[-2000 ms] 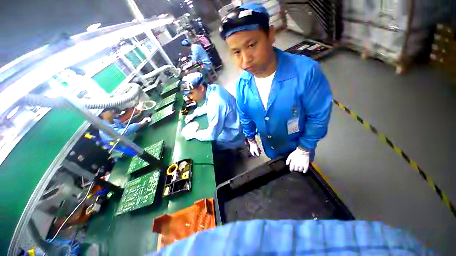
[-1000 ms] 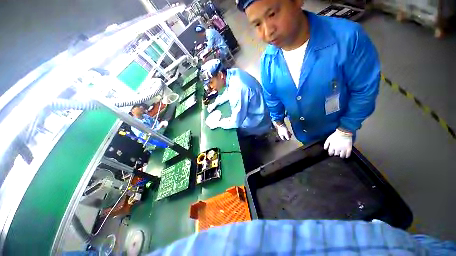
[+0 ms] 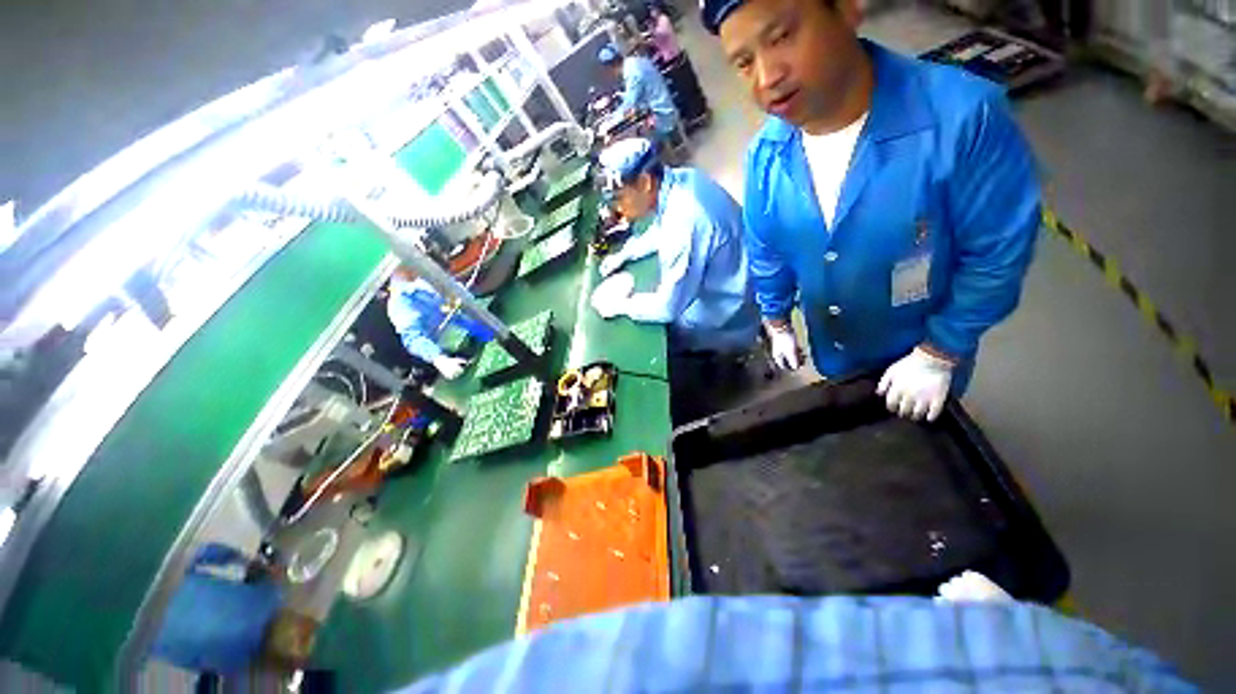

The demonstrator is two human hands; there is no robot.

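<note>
A wide black shallow tray (image 3: 840, 502) lies in front of me at the right, beside the bench edge. Small light specks show on its floor. Another person's white-gloved hand (image 3: 916, 384) is on its far rim. Part of my right hand (image 3: 973, 587), in a white glove, shows at the tray's near edge. My sleeve or body hides its fingers, so its grip cannot be told. My left hand is not in view. An orange perforated tray (image 3: 596, 542) with raised corners lies on the bench, left of the black tray.
The green bench (image 3: 447, 556) holds green PCB panels (image 3: 499, 418), a black tool holder (image 3: 583, 401) with a yellow roll and a white round object (image 3: 373, 564). A person in blue (image 3: 888, 217) stands behind the tray. Others sit along the bench. A green conveyor (image 3: 217, 366) runs at left.
The view has shifted, and more of the orange tray shows. My right glove shows more clearly at the black tray's near edge. The standing person's hand stays on the far rim.
</note>
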